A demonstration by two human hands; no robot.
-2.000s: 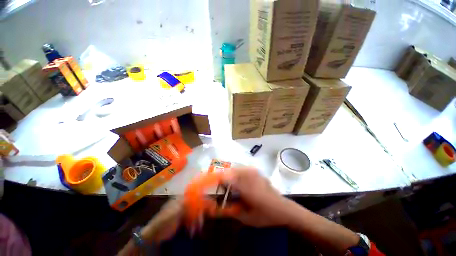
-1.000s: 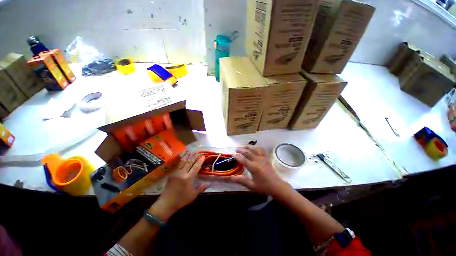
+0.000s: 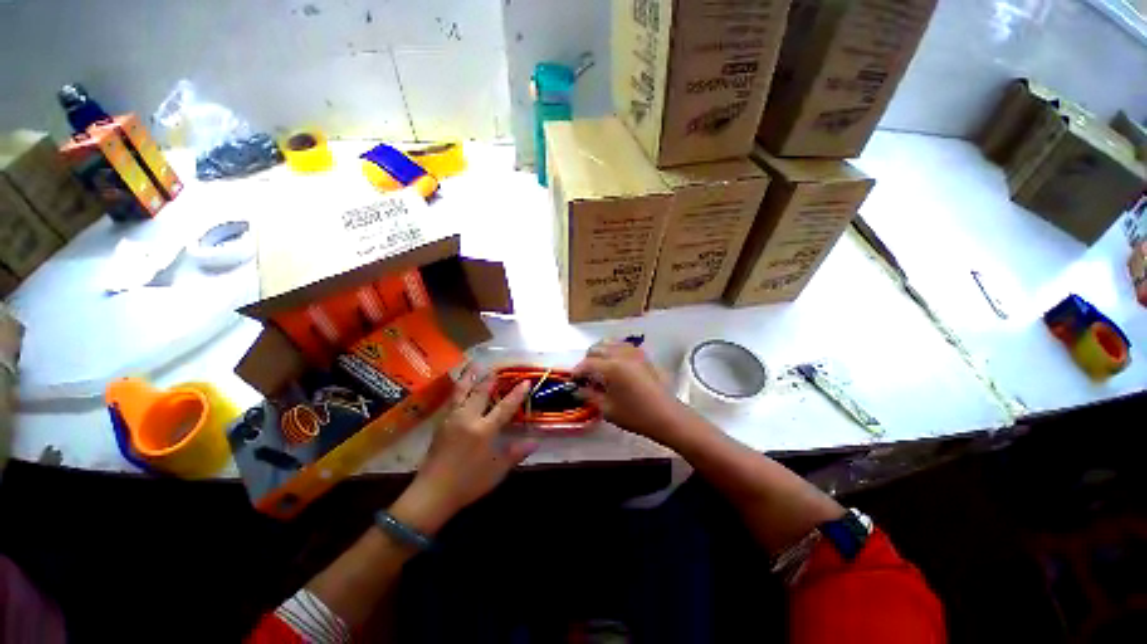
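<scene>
A coiled orange cord with a black part in its middle and a pale tie lies at the table's front edge, on or in clear plastic. My left hand rests on its left side with the fingers spread. My right hand is at its right side with the fingers bent together; whether they pinch the cord or the plastic is hard to tell. An orange and black retail box leans tilted on an open inner carton, which holds more orange boxes in a row.
Closed brown cartons are stacked behind my right hand. A whitish tape roll and a slim knife lie to the right. A yellow tape dispenser stands at the left front. A teal bottle stands by the wall.
The orange cord was blurred, lifted in both hands; now it lies flat at the table's edge. Since the last earlier frame, my right fingers have drawn together at its right side.
</scene>
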